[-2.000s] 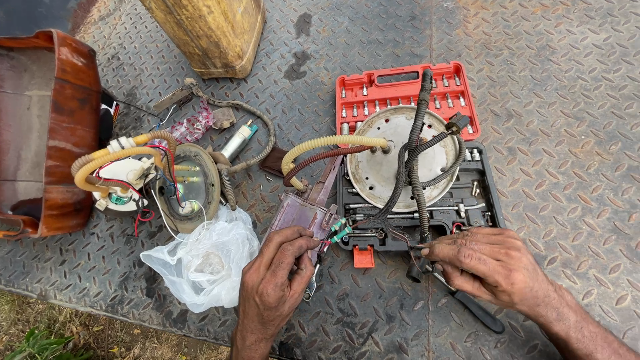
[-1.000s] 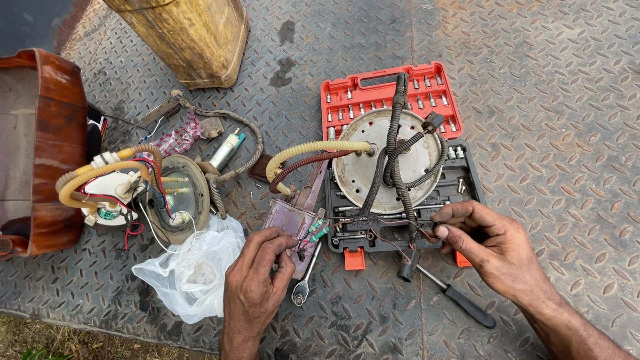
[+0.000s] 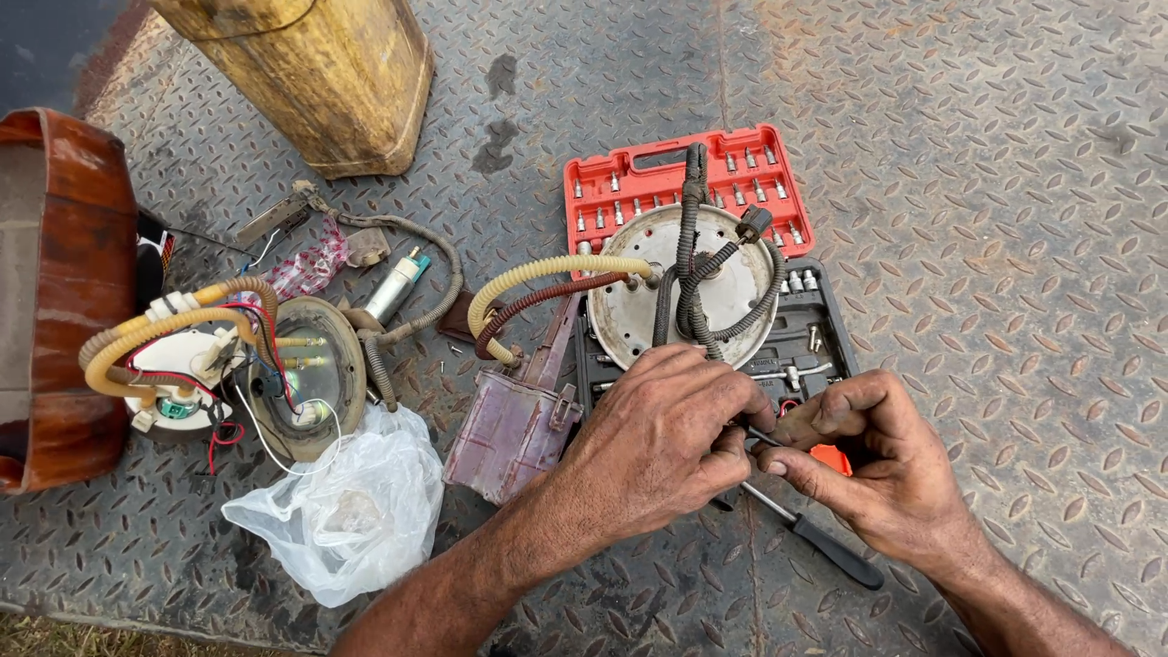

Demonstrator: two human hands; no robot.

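Observation:
My left hand [image 3: 666, 438] and my right hand [image 3: 876, 456] meet in front of the socket set case [image 3: 689, 160], both pinching a thin dark wire [image 3: 765, 438] between their fingertips. Behind them a round metal flange plate [image 3: 630, 315] lies on the case, with black corrugated conduit [image 3: 691, 219] and a connector [image 3: 754, 224] over it. Cream [image 3: 566, 265] and dark red [image 3: 566, 299] corrugated hoses run from the plate to a purplish plastic housing [image 3: 506, 429]. A black-handled tool [image 3: 835, 547] lies below my hands. My left hand hides part of the conduit.
At left are a second pump assembly with a round flange [image 3: 342, 365], a metal cylindrical pump [image 3: 395, 287], a clear plastic bag [image 3: 365, 520] and an orange-brown container [image 3: 87, 301]. A yellow jerrycan [image 3: 319, 82] stands at the back. Everything rests on diamond-plate metal [image 3: 958, 228].
My left hand has moved right from beside the purplish housing, where it was near green connectors, to meet my right hand. A shiny wrench seen below the housing is now out of sight.

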